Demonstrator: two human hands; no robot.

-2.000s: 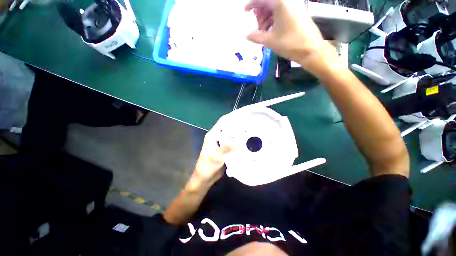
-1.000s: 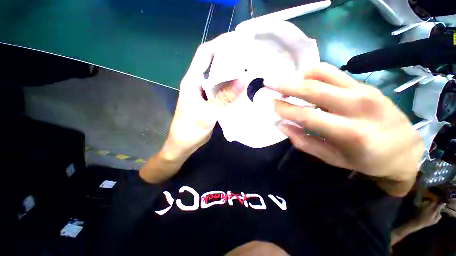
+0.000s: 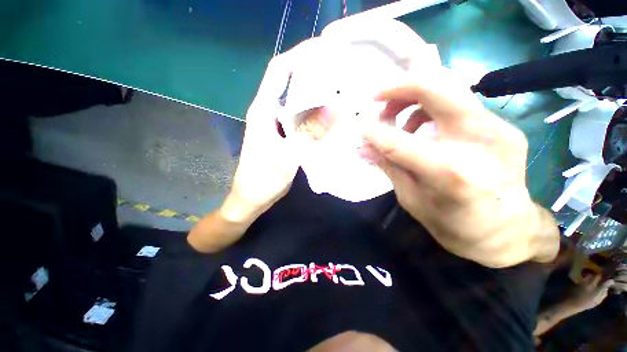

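Note:
A white camera housing (image 3: 337, 162) is in front of my chest, its face towards me and badly overexposed. One white antenna shows at its top. My left hand (image 3: 265, 155) grips the housing at its left side, with fingers showing through an opening. My right hand (image 3: 464, 161) is over the housing's right half, with bent fingers and fingertips near its centre. The dark centre hole does not show. The glare hides whether a small white part is between the right fingertips.
The black electric screwdriver (image 3: 543, 74) points in from the right. White camera units (image 3: 590, 134) stand along the right of the green bench (image 3: 137, 51). Another person's hand (image 3: 591, 292) shows at lower right. Black boxes (image 3: 62, 206) are at lower left.
My right hand has come from the blue tray to the housing's face, and its fingers have since shifted and spread. The dark centre hole has gone from sight. The view has moved closer to the housing.

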